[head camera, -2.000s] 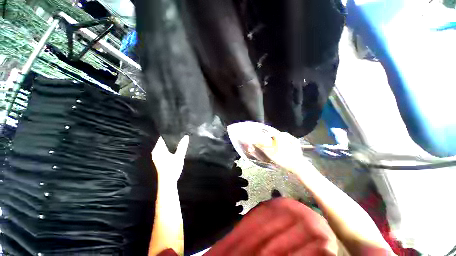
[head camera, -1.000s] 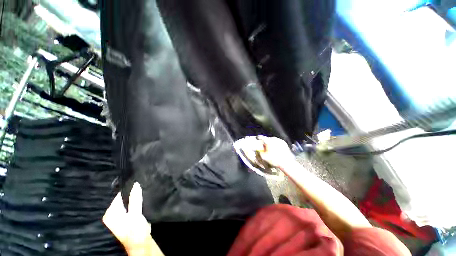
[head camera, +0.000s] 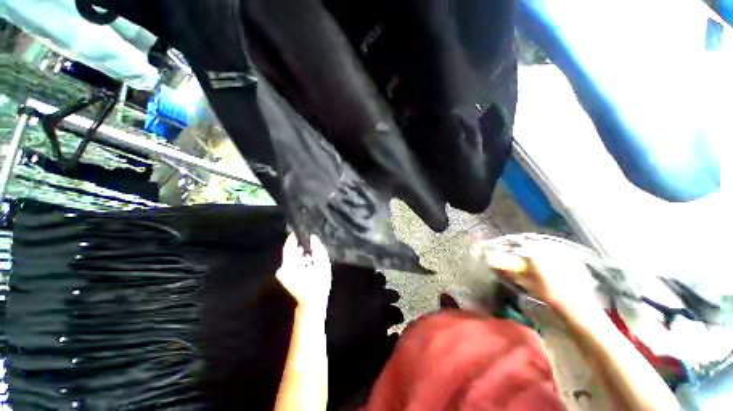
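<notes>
A black garment (head camera: 346, 136) hangs in front of me, with its greyish inner side turned out toward my left hand. My left hand (head camera: 307, 269) pinches the garment's lower edge. My right hand (head camera: 514, 273) is closed on the grip of the steam iron (head camera: 546, 245), which is blurred and pale, to the right of the garment and apart from it. The hose or cord trails from the iron to the right.
A dense row of black garments (head camera: 104, 305) hangs at the left on a metal rail (head camera: 185, 157). A white pressing table (head camera: 554, 136) with a blue-edged padded arm (head camera: 643, 144) stands at the right. A pale garment (head camera: 80, 40) is at the upper left.
My right hand has moved the iron right, off the garment. My left hand has moved right and up with the garment edge, folding the spread lower part inward.
</notes>
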